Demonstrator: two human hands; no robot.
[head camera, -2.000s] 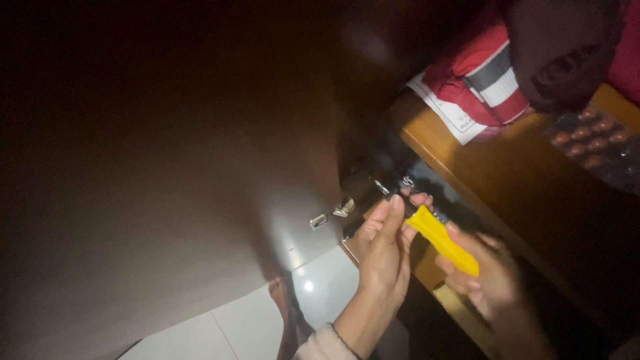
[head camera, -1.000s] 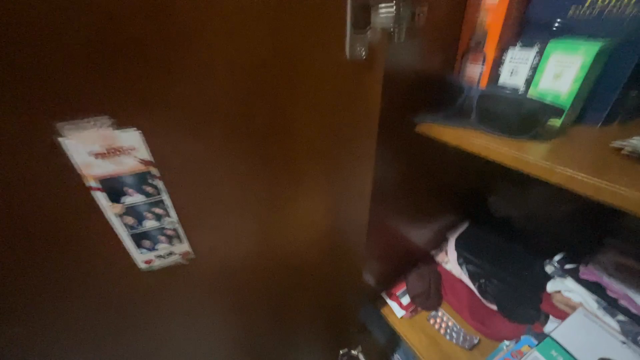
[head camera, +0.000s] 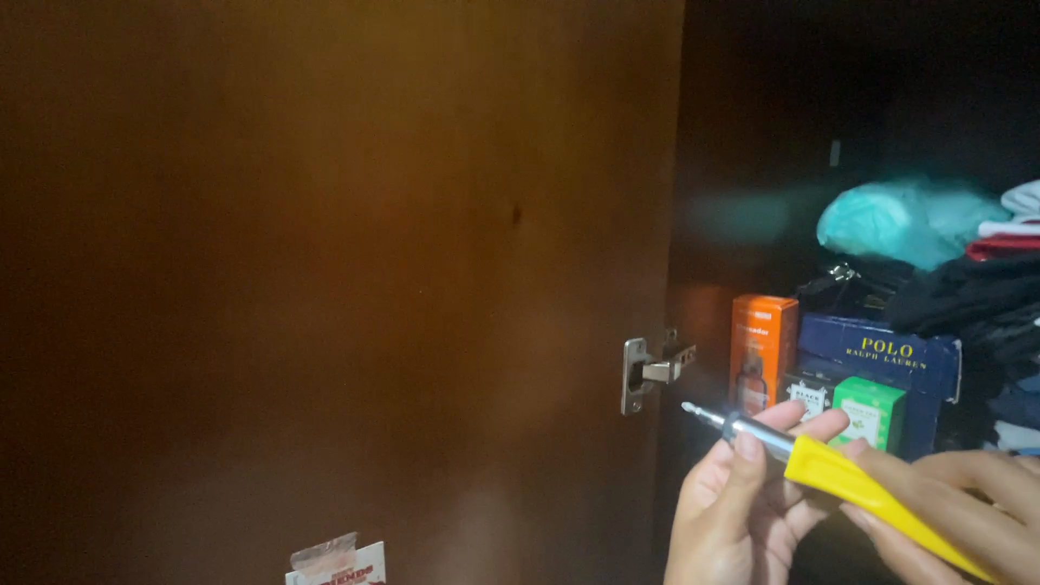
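A screwdriver with a yellow handle (head camera: 861, 491) and a metal shaft is held between my hands at the lower right. My left hand (head camera: 751, 496) pinches the shaft near its collar with thumb and fingers. Around the yellow handle, my right hand (head camera: 942, 496) is closed. The tip points up and left, just below and right of a metal cabinet hinge (head camera: 650, 374), apart from it. That hinge joins the brown wooden door (head camera: 366, 284) to the cabinet's side.
Behind my hands stand an orange box (head camera: 762, 349), a small black box (head camera: 807, 394), a green box (head camera: 873, 406) and a dark blue box (head camera: 894, 345). Folded clothes (head camera: 975, 301) and a teal bag (head camera: 886, 215) lie above. A printed strip (head camera: 345, 569) is taped low on the door.
The view has swung up from the lower shelves and floor to an upper hinge. My hands and the screwdriver, unseen one second ago, are back in view, held as they were two seconds ago.
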